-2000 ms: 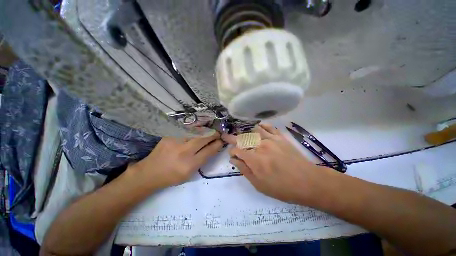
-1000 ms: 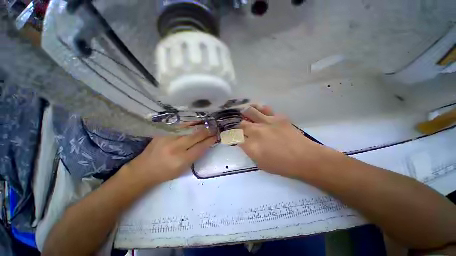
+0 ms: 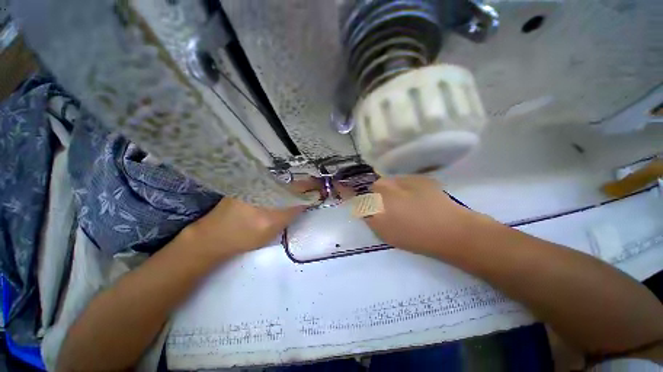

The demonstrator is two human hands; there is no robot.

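Observation:
My left hand [image 3: 243, 224] lies on the bed left of the presser foot [image 3: 328, 190], its fingertips beside the foot and partly behind the machine head [image 3: 174, 138]. My right hand [image 3: 411, 214] lies flat right of the foot, its fingers hidden behind the needle area and the dial. A small tan block [image 3: 368, 205] sits between the foot and my right hand. The blue-grey leaf-print garment [image 3: 134, 207] hangs left of my left hand, with cream fabric [image 3: 65, 254] beside it. I cannot tell what lies under my fingertips.
A large ribbed white knob [image 3: 422, 116] with a coil spring is close in front, above the foot. Printed ruler tape [image 3: 407, 309] runs along the white table's front edge. An orange-brown item [image 3: 631, 178] lies at the far right. Blue plastic [image 3: 25, 352] shows at the lower left.
The view has shifted, moving the knob left and then right. The black snips seen beside my right hand two seconds ago no longer show. My right hand's fingers are now more hidden behind the foot area.

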